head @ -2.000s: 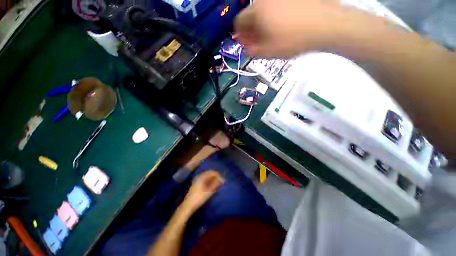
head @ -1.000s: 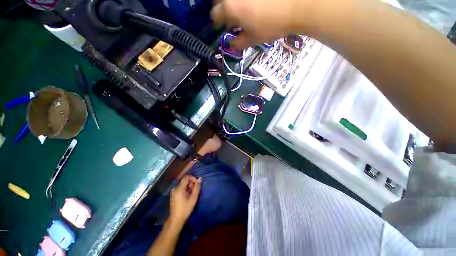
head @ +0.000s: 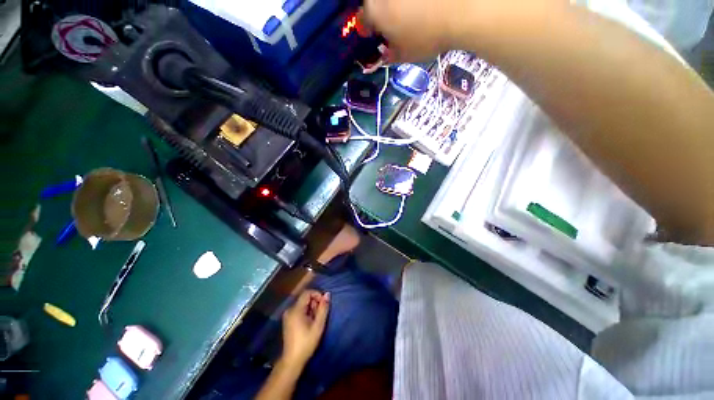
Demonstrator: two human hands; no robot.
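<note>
My right hand point(head: 403, 30) reaches in from the right to the top centre. Its fingertips close on a small dark smartwatch point(head: 371, 58), partly hidden by the fingers. Below are a purple-edged smartwatch point(head: 362, 94), one with a lit screen point(head: 337, 123), a blue one point(head: 410, 79) and a dark one with a pinkish case point(head: 458, 80). Another smartwatch point(head: 395, 180) lies nearer on a white lead point(head: 381, 224). My left hand point(head: 305, 322) is over my lap with curled fingers; whether it holds anything is unclear.
A black hot air station point(head: 188, 86) with a thick cable stands left of the watches, beside a blue box point(head: 305, 55). White foam trays point(head: 470, 195) are at right. A brown tub point(head: 116, 205), tweezers point(head: 122, 283), a white piece point(head: 207, 265) and a pink case point(head: 140, 346) lie left.
My right hand stays at the upper centre and now shows a small watch at its fingertips. More of the watches below it are uncovered. My left hand stays over my lap; the view has shifted.
</note>
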